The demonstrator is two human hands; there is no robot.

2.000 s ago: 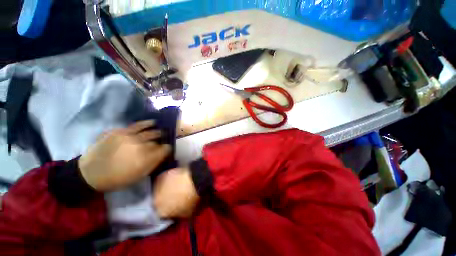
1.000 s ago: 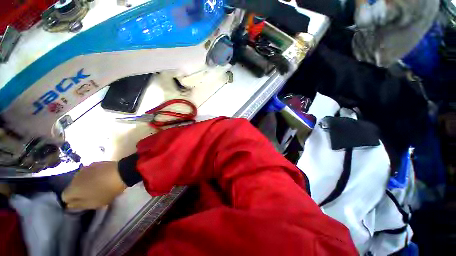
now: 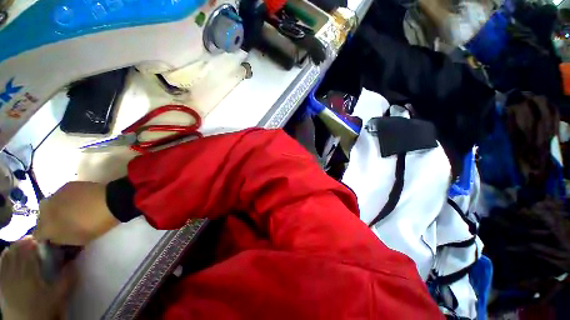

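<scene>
My right hand (image 3: 74, 214) lies at the left of the picture, close by the lit needle area (image 3: 20, 215) of the sewing machine (image 3: 94, 50). My left hand (image 3: 24, 275) is at the lower left edge, blurred and partly cut off, just below the right hand. A small strip of grey cloth (image 3: 50, 259) shows between the hands; whether the fingers grip it is not clear. Red-handled scissors (image 3: 167, 127) lie on the machine bed, right of the needle area, blades toward the left.
A flat black phone-like rectangle (image 3: 95, 103) lies behind the scissors. A metal ruler strip (image 3: 156, 265) runs along the table's front edge. White garment panels with black stripes (image 3: 400, 200) are heaped at a blue crate (image 3: 465, 172) beside the table. Another person's hand (image 3: 437, 15) shows at the top.
The view has swung right, so the machine and scissors sit further left and more of the white heap shows. My left hand, out of sight one second ago, shows again at the lower left.
</scene>
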